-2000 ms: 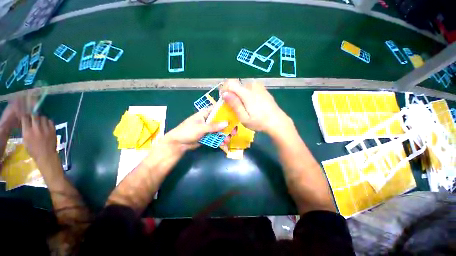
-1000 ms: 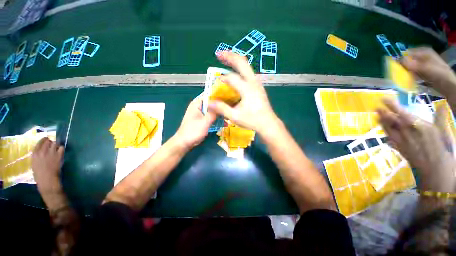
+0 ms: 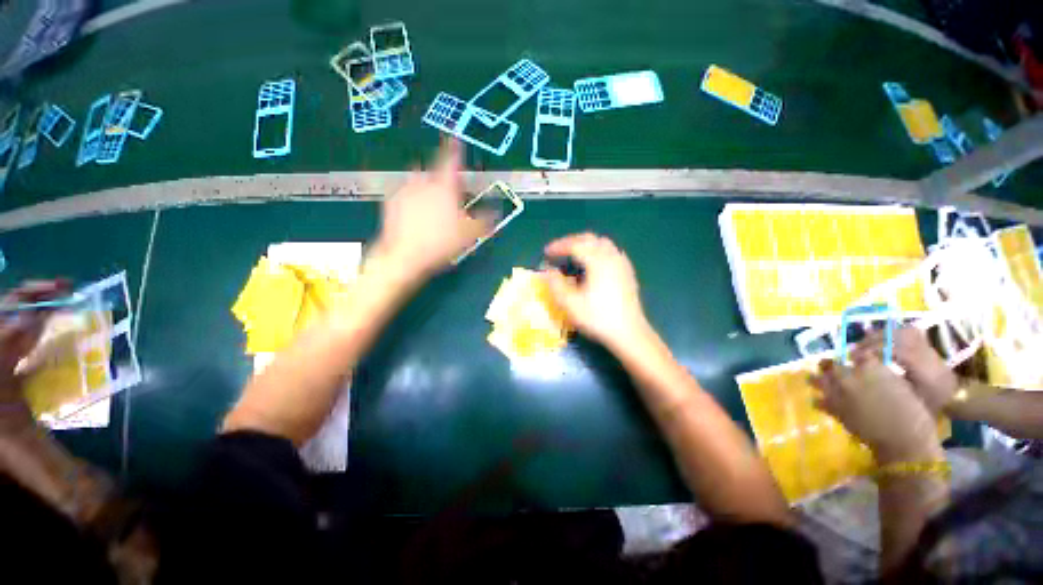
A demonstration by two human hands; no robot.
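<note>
My left hand (image 3: 423, 217) is blurred and stretched over the rail, index finger extended towards light-blue phone frames (image 3: 469, 123) on the belt; I see nothing held in it. Another phone frame (image 3: 511, 202) lies tilted on the bench beside its thumb, partly hidden, its window showing green. My right hand (image 3: 597, 291) has bent fingers at the upper right edge of the loose yellow sticker pile (image 3: 528, 318); whether it grips a sticker cannot be told. A second yellow pile (image 3: 271, 306) lies on a white backing sheet (image 3: 332, 417), partly behind my left forearm.
The green conveyor (image 3: 641, 149) beyond the pale rail (image 3: 686, 186) carries several frames, one with a whitish window (image 3: 635, 89), one with yellow (image 3: 729, 86). Yellow sticker sheets (image 3: 823, 257) lie right. A neighbour's hands (image 3: 881, 400) hold a blue frame there; another person's hand is at far left.
My hands have parted: the left moved up and left to the rail, the right down to the pile. The piece between them is gone. A whitish-window frame is on the belt; belt frames shifted left.
</note>
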